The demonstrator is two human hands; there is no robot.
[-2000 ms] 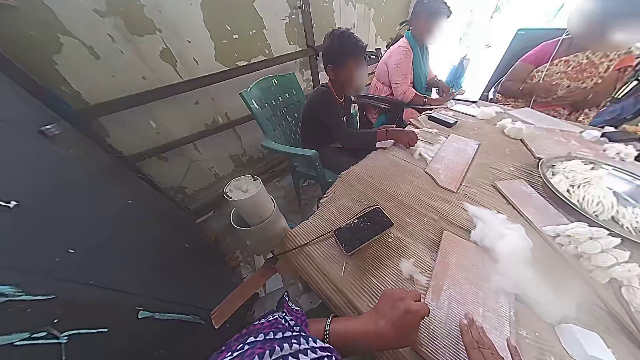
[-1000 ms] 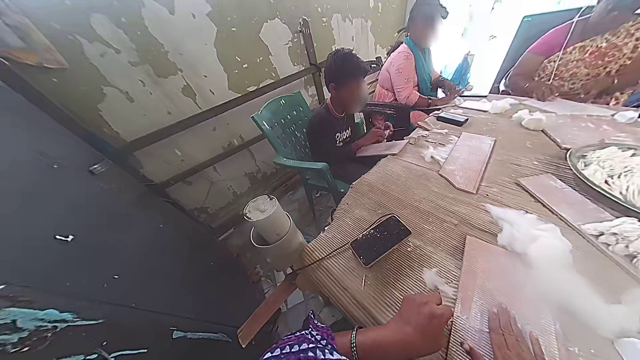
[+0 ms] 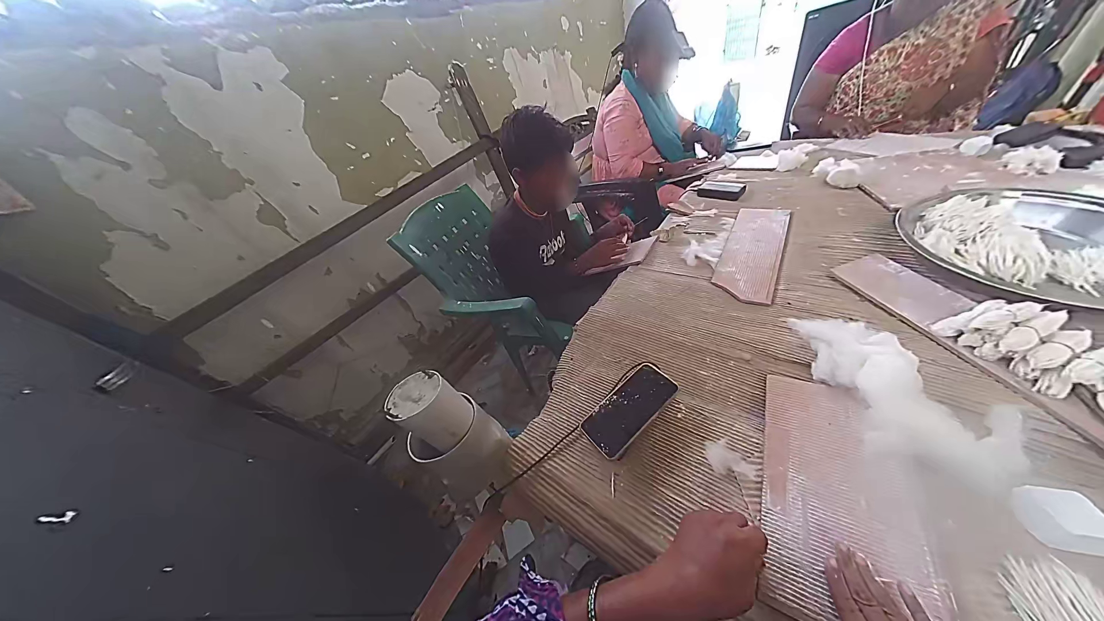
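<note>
My left hand is curled into a fist at the left edge of a ribbed board, with a thin strand of cotton rising from it; its grip is hidden. Flat on the lower part of that board lies my right hand, fingers spread, partly cut off by the frame. Loose cotton wool covers the board's upper right side. A small cotton tuft rests just left of the board. At the lower right are thin white cotton wicks, near a white plastic piece.
A corded phone lies left of the board. A steel tray of wicks and bundled wicks stand right. Another board lies further back. Several people sit around the table, one in a green chair. White buckets stand beside the table.
The seated person in black has drawn their hands back from the table and now holds a board over the lap. My hands stay at the ribbed board. The view has shifted somewhat.
</note>
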